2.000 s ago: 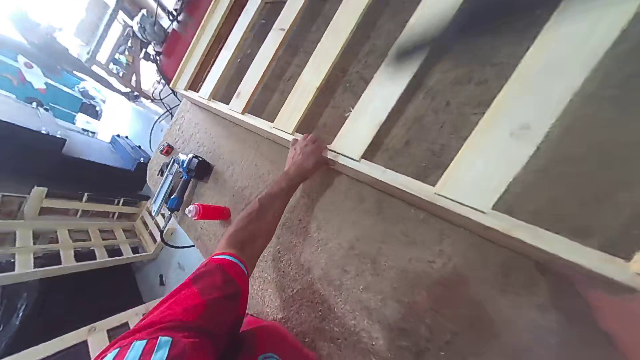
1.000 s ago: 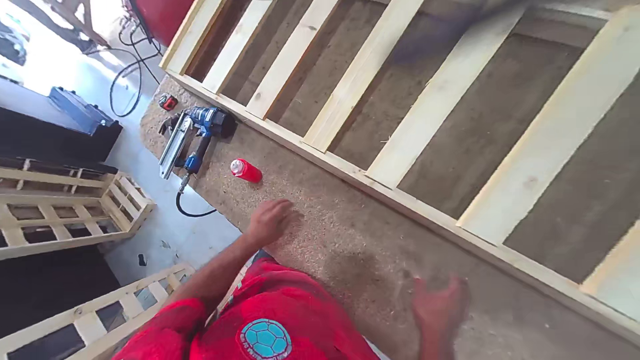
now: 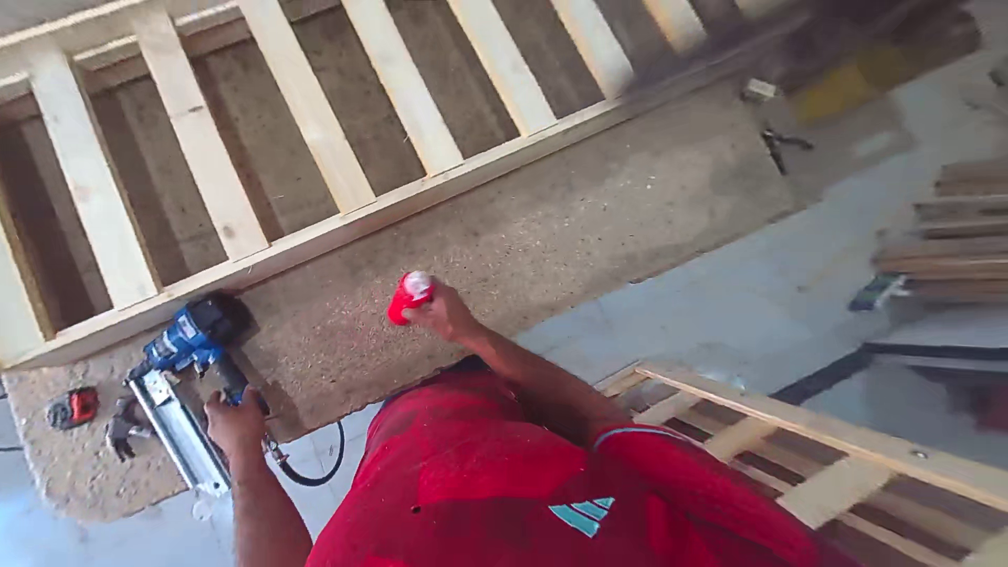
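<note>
In the head view my left hand [image 3: 236,421] is closed around the handle of a blue and black pneumatic nail gun [image 3: 183,339], which lies at the left of the chipboard bench top [image 3: 543,228]. The gun's silver magazine points toward the bench's near edge, and a black air hose hangs from its handle. My right hand [image 3: 445,313] grips a red bottle [image 3: 405,303] with a pale top, over the middle of the bench. Beyond both hands lies a slatted wooden frame [image 3: 354,216], its long near rail running across the bench.
At the bench's left end lie a red and grey tape measure [image 3: 72,408] and a claw hammer [image 3: 126,428]. A dark tool [image 3: 780,146] lies near the right end. Another slatted frame [image 3: 835,449] is at lower right; stacked boards [image 3: 953,228] are at far right.
The view has swung round. A second ago both hands were apart from the tools; now my left hand has taken hold of the nail gun and my right hand the red bottle.
</note>
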